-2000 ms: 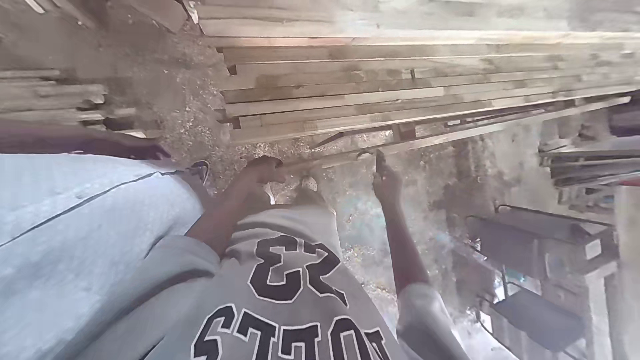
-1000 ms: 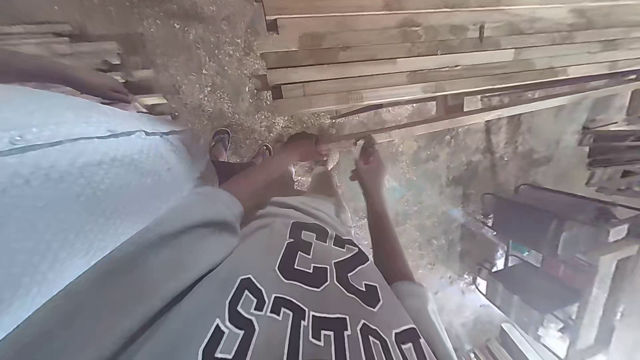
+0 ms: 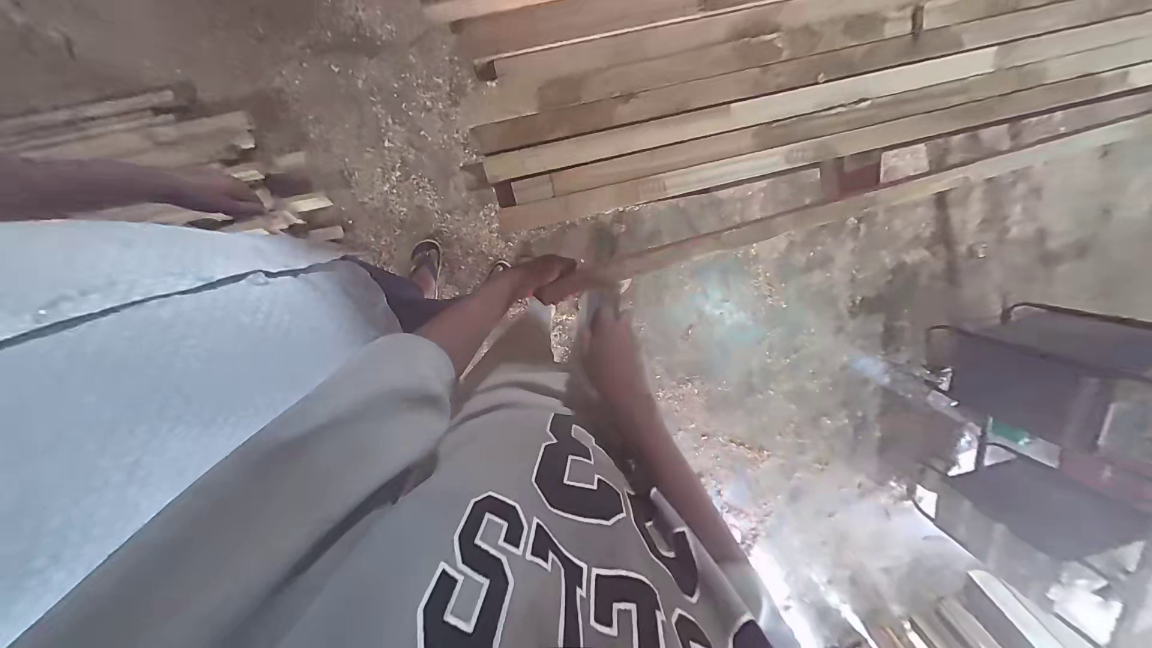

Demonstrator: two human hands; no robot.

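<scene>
My left hand [image 3: 553,279] grips the near end of a long, narrow wooden strip [image 3: 765,225], which runs out to the upper right. Close beside it, my right hand [image 3: 610,328] is closed around a small hand tool [image 3: 605,292]. Motion blur hides the tool's shape and kind, and whether it touches the wood cannot be told. Both hands are in front of my body, above the ground.
Long wooden boards [image 3: 720,99] lie stacked across the top. Shorter wood pieces [image 3: 135,126] lie at upper left, near another person's hand [image 3: 216,193]. That person's light garment [image 3: 180,360] fills the left side. Dark chairs [image 3: 1035,360] stand at right; sandaled feet [image 3: 427,261] show on debris-strewn ground.
The right hand has come closer to the left hand, which keeps hold of the strip. The view has shifted, with the board stack further right. The other person's hand now shows more over the short wood.
</scene>
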